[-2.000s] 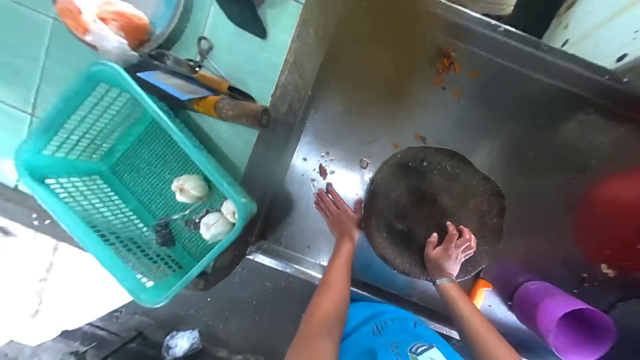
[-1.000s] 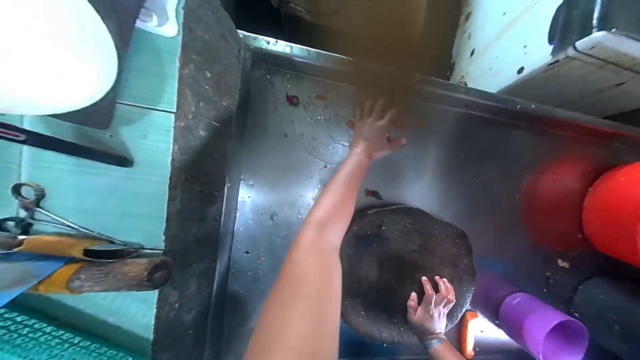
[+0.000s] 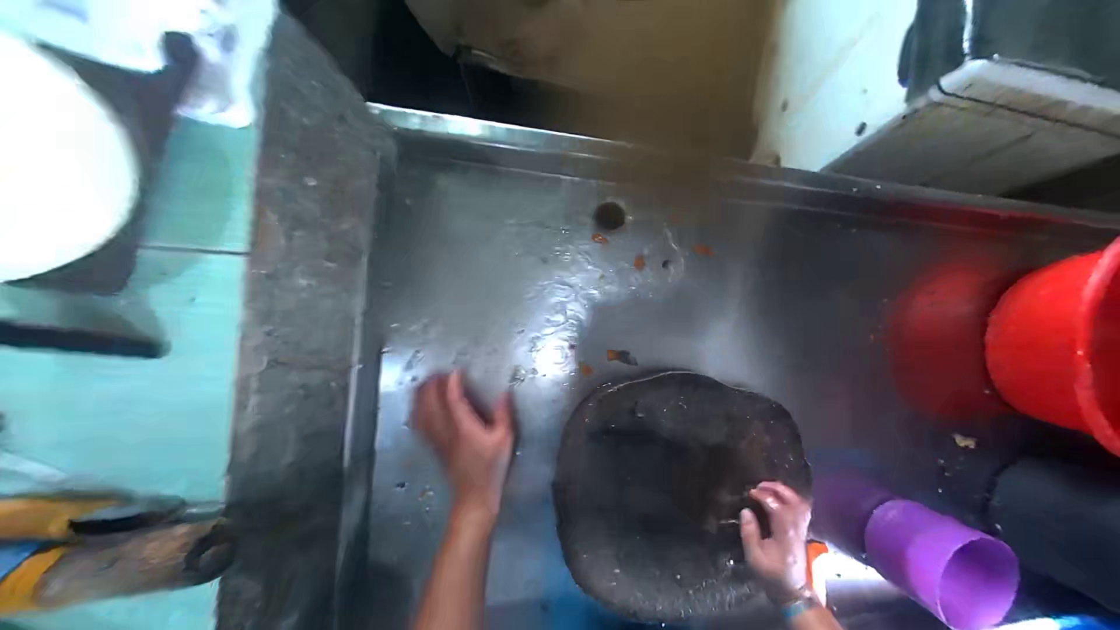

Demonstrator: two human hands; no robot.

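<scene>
A dark, round slab like a wooden chopping block (image 3: 665,490) lies in a wet stainless steel sink basin (image 3: 472,227). My right hand (image 3: 779,534) rests on its right part with the fingers spread and holds nothing. Left of the block, my left hand (image 3: 468,429) is over the basin floor, blurred, its fingers apart and nothing seen in it. Small orange food scraps (image 3: 621,357) lie beyond the block, some near a round dark drain hole (image 3: 610,215).
A purple plastic cup (image 3: 945,560) lies on its side at the lower right, below a red plastic bucket (image 3: 1050,341). Tools with wooden and yellow handles (image 3: 131,551) lie on green tiles at the left, past the basin's concrete edge (image 3: 297,289). A white round object (image 3: 61,166) sits upper left.
My left hand, which was stretched past the block among the scraps a second ago, has come back to the block's left side. My right hand stays on the block. The view has shifted.
</scene>
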